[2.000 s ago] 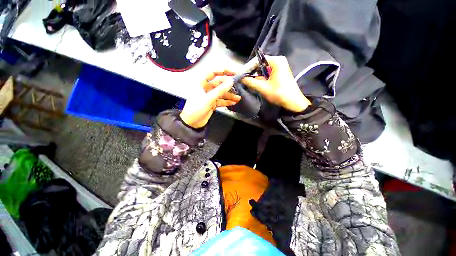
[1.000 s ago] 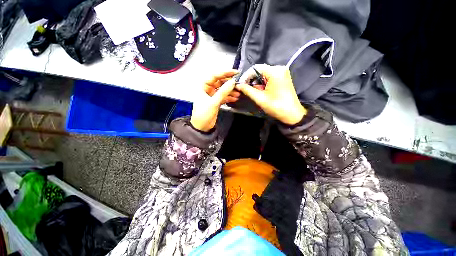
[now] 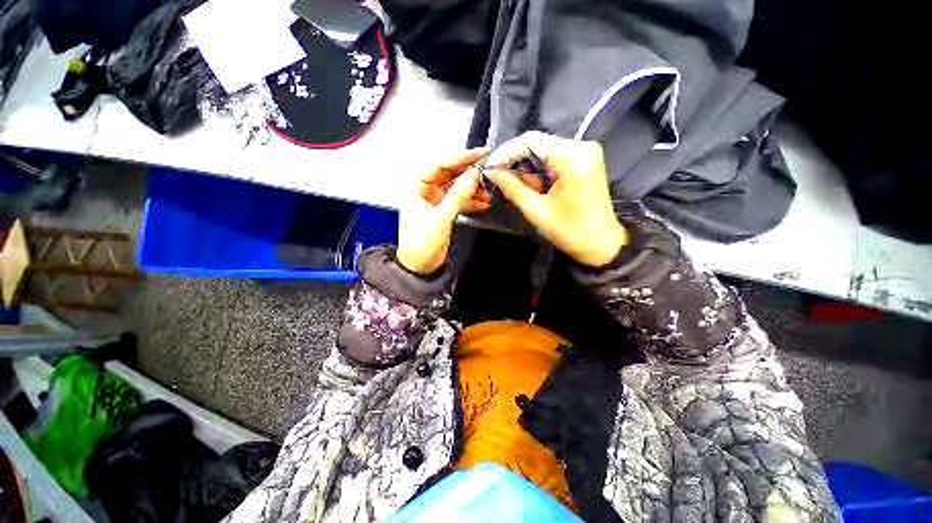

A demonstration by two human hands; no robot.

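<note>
A grey garment [image 3: 613, 61] with a thin curved white trim [image 3: 621, 86] lies heaped on the white table and reaches the table's front edge. My left hand [image 3: 437, 209] pinches a small bit of the grey cloth between thumb and forefinger. My right hand [image 3: 572, 199] meets it fingertip to fingertip on the same bit of cloth. Small dark snips [image 3: 533, 167] are tucked in my right hand, with a dark tip above the fingers and a reddish part in the palm. No needle or thread can be made out at the fingertips.
On the white table [image 3: 245, 161] at left lie a white paper [image 3: 243, 43], a dark phone [image 3: 335, 18], a black floral item [image 3: 332, 92] with a red rim and black crumpled plastic [image 3: 158, 66]. Black garments [image 3: 853, 123] are at right. A blue bin [image 3: 245, 230] is below the table.
The view has shifted, so the table items sit further left. The hands have stayed together at the cloth. The snips' blades now show less between the right fingers.
</note>
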